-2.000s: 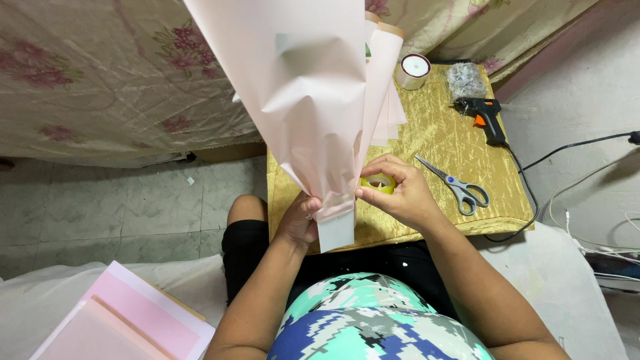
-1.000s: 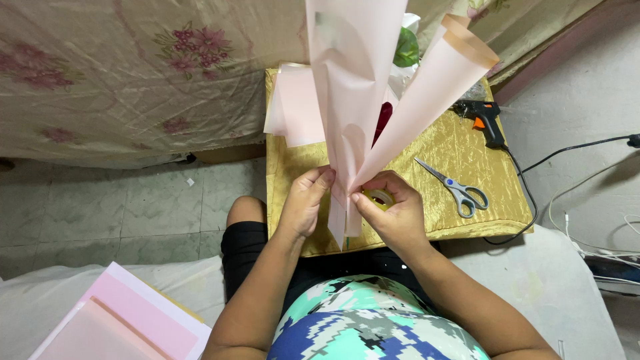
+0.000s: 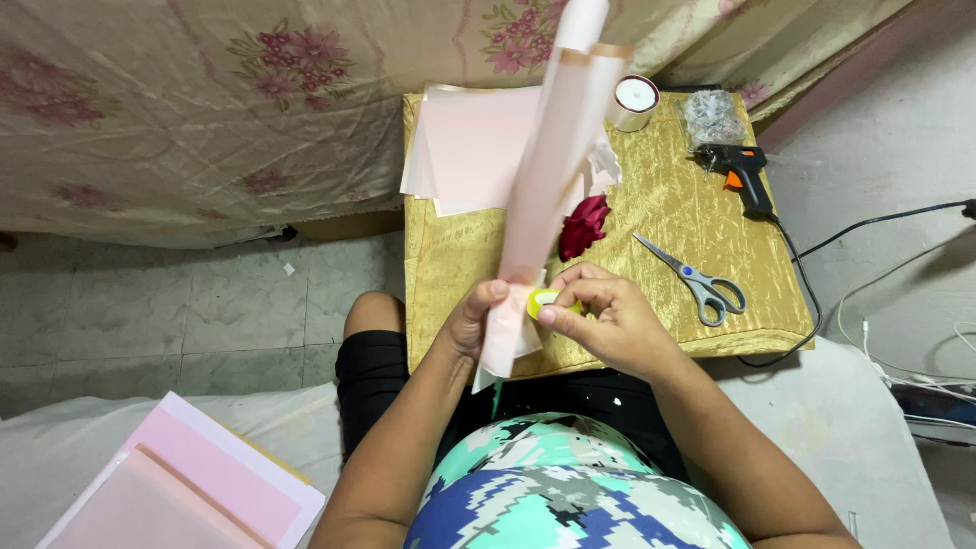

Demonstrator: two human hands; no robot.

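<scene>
My left hand (image 3: 474, 314) grips the gathered lower end of a pale pink paper bouquet wrap (image 3: 537, 168), which stands up and leans slightly right. In my right hand (image 3: 610, 309), thumb and fingers pinch a small roll of yellow tape (image 3: 544, 301) close against the gathered paper. A dark red rose (image 3: 583, 227) shows at the wrap's right side, just above my right hand. Below the paper's bottom edge a thin green stem (image 3: 497, 398) sticks out. Scissors with grey handles (image 3: 705, 290) lie on the gold cloth to the right of my right hand.
The gold-covered table (image 3: 656, 198) also holds pale pink paper sheets (image 3: 473, 145), a ribbon spool (image 3: 635, 103), a clear plastic bag (image 3: 713, 118) and a black glue gun (image 3: 740, 171) with its cord trailing off right. More pink sheets (image 3: 221, 473) lie at lower left. A floral curtain (image 3: 290, 91) hangs behind.
The wrap has turned in my hands and now looks narrower. The red rose, partly hidden one second ago, shows more. My left hand remains at the gathered end, with my right hand beside it.
</scene>
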